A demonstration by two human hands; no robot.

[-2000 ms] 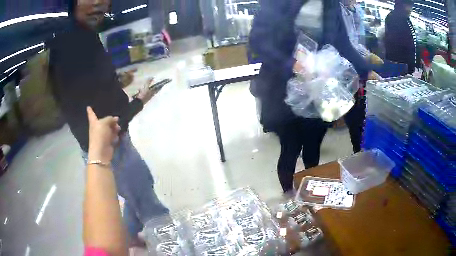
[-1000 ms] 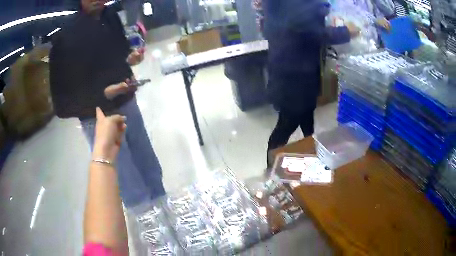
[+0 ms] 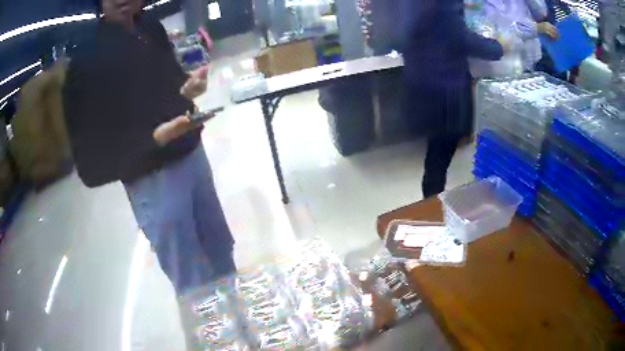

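Note:
Neither of my hands is in the picture. Nearest in front, a shiny heap of clear plastic with small slim silvery parts (image 3: 281, 301) lies at the bottom centre, below the table's left edge. A flat clear labelled box lid (image 3: 426, 243) with a white label and a red-outlined panel lies on the brown table's corner. A small clear plastic parts box (image 3: 481, 209) stands beside it and looks empty.
Tall tray stacks (image 3: 510, 161) with blue layers stand at the right of the brown table (image 3: 507, 288). A person in black (image 3: 123, 103) stands at the left holding a dark phone-like object. A white-topped table (image 3: 322, 74) and another person (image 3: 438, 75) are behind.
My raised left hand and forearm have left the picture. The person in dark clothing with the clear bag has turned and moved back. The view has shifted.

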